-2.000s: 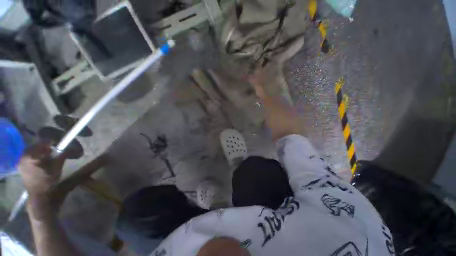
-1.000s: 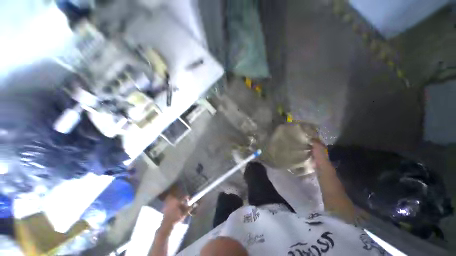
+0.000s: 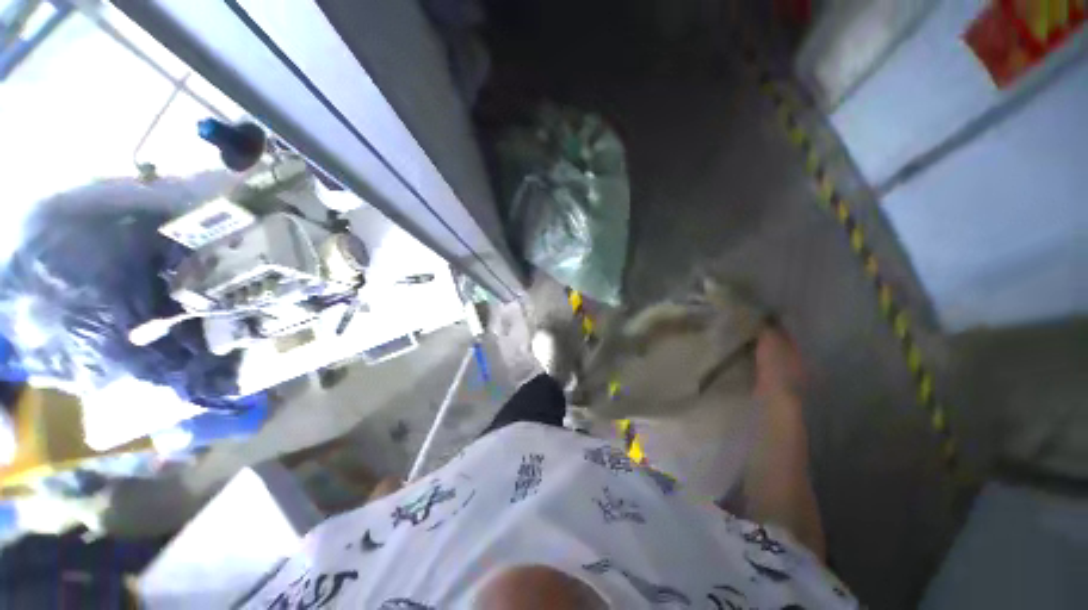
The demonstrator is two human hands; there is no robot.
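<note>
My right hand [image 3: 780, 355] is shut on the top edge of a crumpled brown cloth or sack [image 3: 674, 363], which hangs at the right of my legs. My left hand [image 3: 385, 486] is mostly hidden behind my shirt; only a small part shows at the lower end of a thin white rod [image 3: 439, 417]. The rod slants up and right to a blue piece [image 3: 482, 362] near the table's corner. The fingers of my left hand cannot be made out.
A sewing machine [image 3: 265, 268] is on the white table [image 3: 412, 312] at left. A long pale trough [image 3: 358, 119] runs behind it. A greenish plastic bag [image 3: 579, 197] lies on the floor ahead. Yellow-black tape [image 3: 877, 268] crosses the floor. Pale boxes [image 3: 966, 179] stand at right.
The view has turned and moved forward along the aisle. The brown cloth, earlier low on the floor, is now held up in my right hand. My left hand has dropped mostly out of sight.
</note>
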